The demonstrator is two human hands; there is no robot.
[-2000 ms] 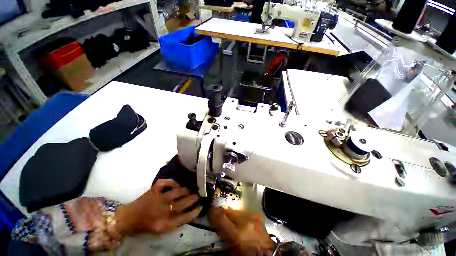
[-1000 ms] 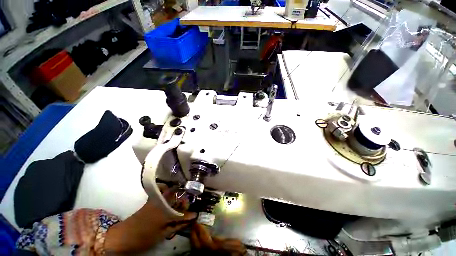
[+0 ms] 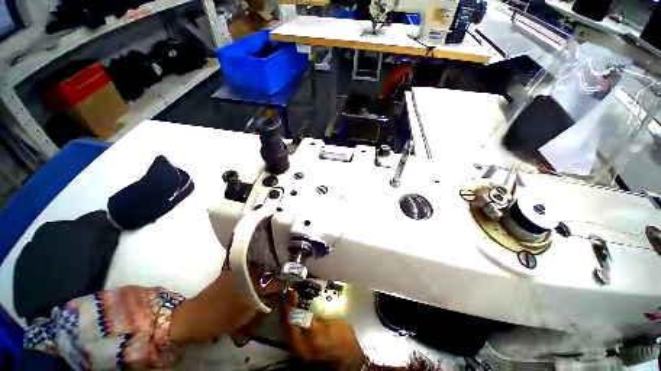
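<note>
The white sewing machine head [image 3: 348, 210] stands in front of me. Its lamp lights the metal bed [image 3: 335, 298] beside the presser foot [image 3: 308, 293]. My left hand [image 3: 221, 308] reaches in from the left; its fingers are mostly hidden behind the curved pale guard [image 3: 243, 253]. My right hand [image 3: 330, 342] is low and blurred, its fingertips close to the presser foot. A dark edge shows below my left hand; whether either hand grips fabric is unclear. At left on the table lie a charcoal panel stack [image 3: 65, 257] and a black domed sewn piece [image 3: 148, 194].
The machine arm with its brass-coloured winder plate [image 3: 500, 230] spans the right side. A black item [image 3: 435, 326] lies under the arm, with a dark tool at the lower edge. Behind are a blue bin [image 3: 264, 65], another sewing table [image 3: 341, 35], shelving and a hanging clear bag [image 3: 572, 109].
The view has moved closer over the machine head. My left hand has gone from the black workpiece beside the head to behind the guard. The workpiece is now almost out of sight.
</note>
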